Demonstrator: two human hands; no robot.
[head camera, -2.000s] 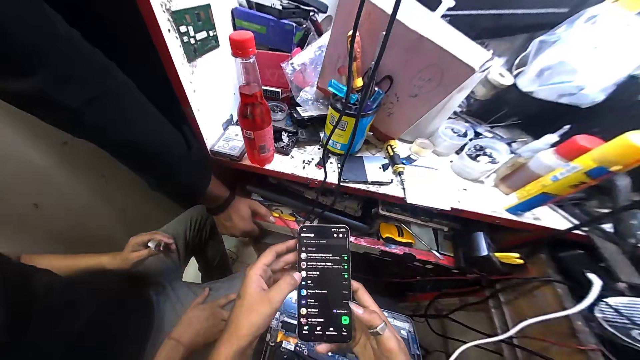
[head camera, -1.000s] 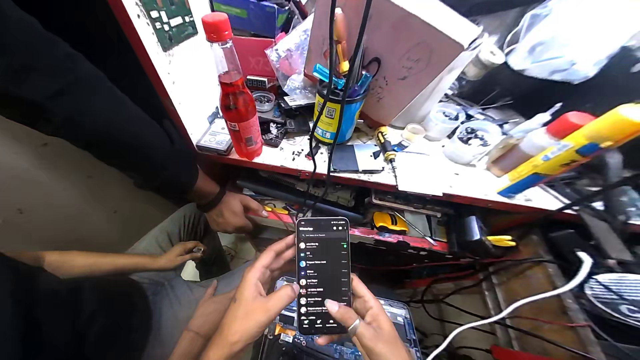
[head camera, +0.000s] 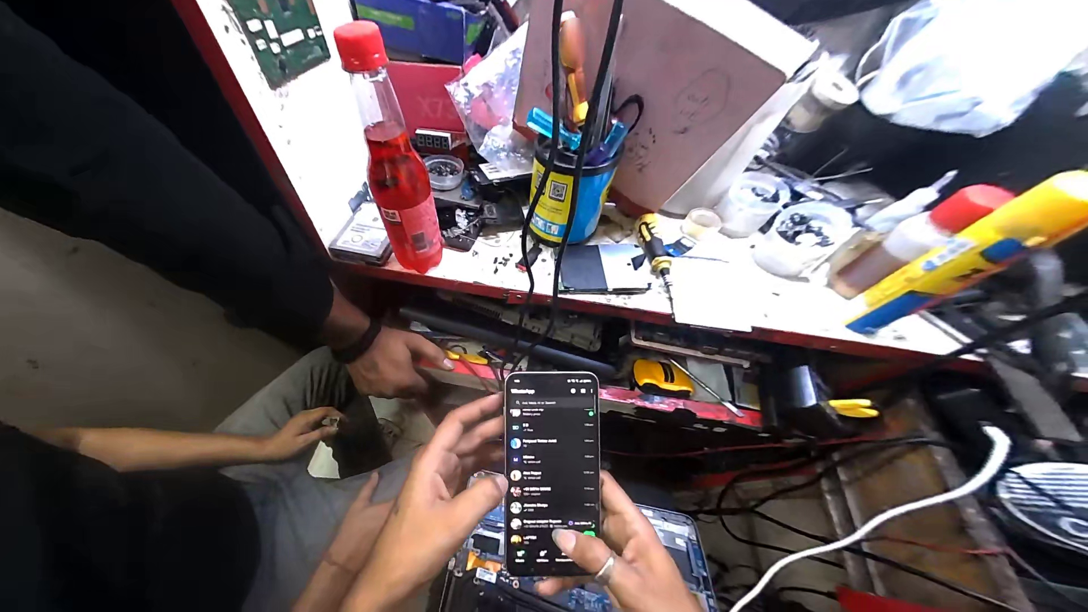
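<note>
A black smartphone (head camera: 552, 476) stands upright between my two hands, its lit screen showing a dark list. My left hand (head camera: 438, 501) grips its left edge, thumb along the side. My right hand (head camera: 625, 552), with a ring on one finger, holds the lower right edge, and its thumb lies over the lower part of the screen. Beneath the phone and hands is an opened electronic device with a blue circuit board (head camera: 680, 544), partly hidden.
On the white bench (head camera: 476, 270) stand a bottle of red liquid (head camera: 404, 187), a tool cup (head camera: 574, 191), a screwdriver (head camera: 654, 246) and small tubs (head camera: 799, 238). Another person's hand (head camera: 395, 361) is at the drawer; a seated person's hand (head camera: 302, 432) is at left. A white cable (head camera: 884, 518) curves at right.
The list on the phone screen has shifted to other entries. My right thumb has moved from the phone's right edge onto the lower screen.
</note>
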